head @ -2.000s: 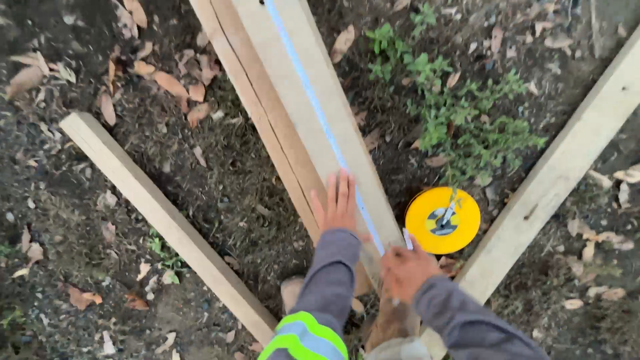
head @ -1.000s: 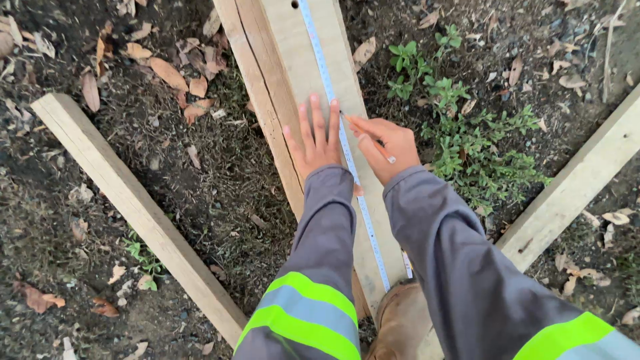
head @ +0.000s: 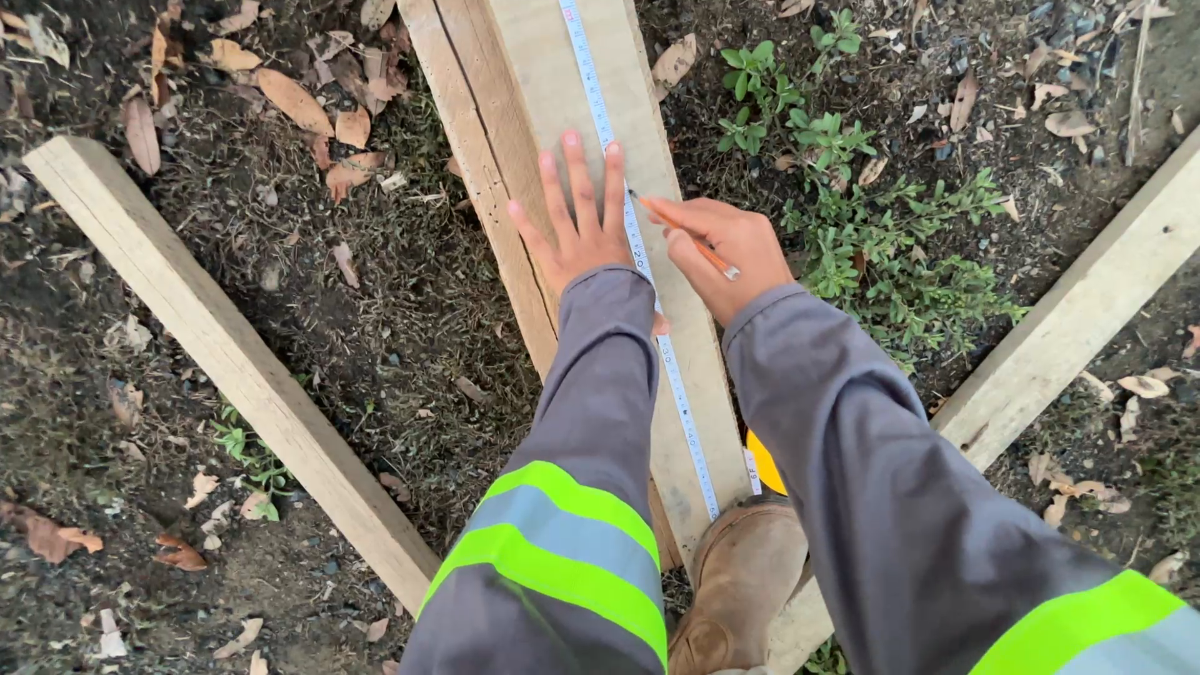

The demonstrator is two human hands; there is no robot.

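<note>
A white tape measure blade [head: 696, 441] runs lengthwise along a pale wooden board [head: 689, 375]. My left hand [head: 583, 216] lies flat with fingers spread on the board, its fingertips beside the blade's left edge. In my right hand [head: 731, 253] is an orange pencil [head: 703, 249], its tip touching or just above the blade's right edge. Part of a yellow tape reel [head: 766, 464] shows behind my right sleeve; the rest of it is hidden. Against the board's left side lies a browner, cracked timber [head: 478, 141].
One timber [head: 234, 366] lies slanted on the soil at left, another [head: 1078, 309] at right. Green weeds [head: 844, 187] grow right of the board. My brown boot [head: 745, 581] is at the board's near end. Dry leaves [head: 295, 100] are scattered about.
Since two seconds ago, my right hand has moved from the board's near end, by the reel, up beside my left hand. The yellow reel, fully visible then, is now mostly covered by my sleeve.
</note>
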